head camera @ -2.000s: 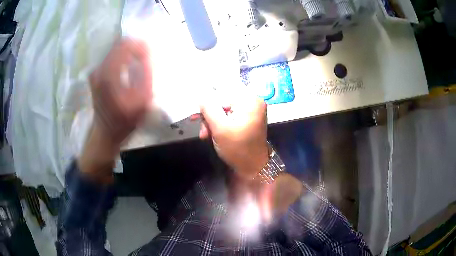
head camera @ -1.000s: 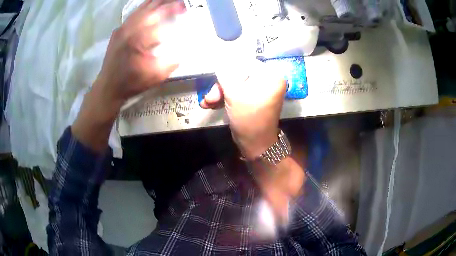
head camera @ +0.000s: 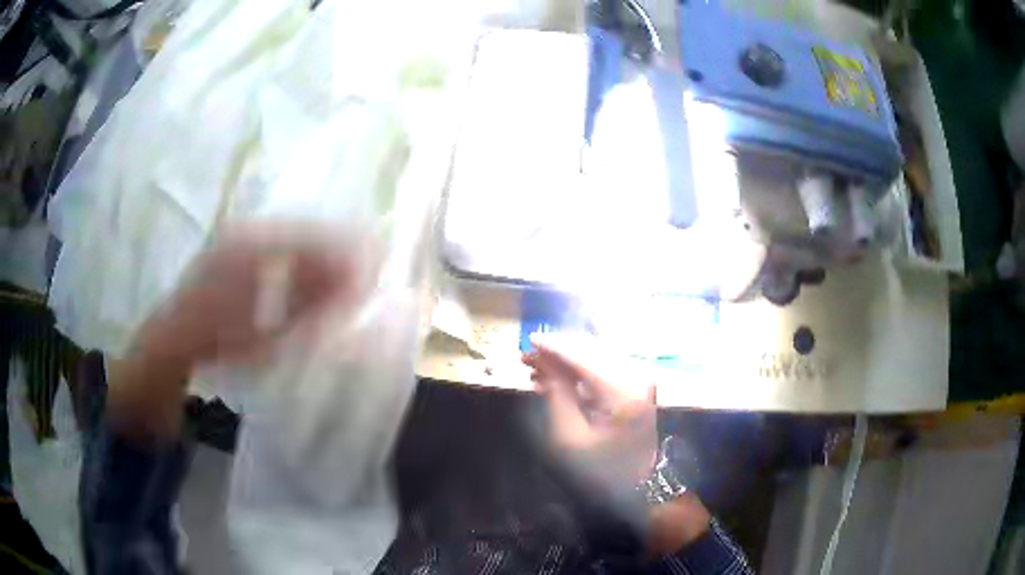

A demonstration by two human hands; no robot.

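My left hand [head camera: 281, 281] is strongly blurred at the left, over white cloth; its fingers cannot be made out. A white garment piece [head camera: 326, 449] hangs from beside it over the table's front edge. The large white cloth heap [head camera: 157, 169] lies left of the machine. My right hand [head camera: 596, 410] is at the table's front edge, just below the blue plate [head camera: 542, 320], partly blurred; whether it holds anything cannot be told. The sewing machine [head camera: 787, 90] shows its blue head, and its needle area is washed out by glare.
The cream table [head camera: 888, 337] has a dark round hole [head camera: 804, 340] at the right. Pale ribbed dials [head camera: 817, 204] are on the machine front. A tray [head camera: 939, 169] stands at the table's right side. A white strip [head camera: 849, 494] hangs below the front edge.
The view has shifted, showing more of the machine head. My left hand has moved from the machine bed to the cloth at the left. White cloth now hangs over the front edge.
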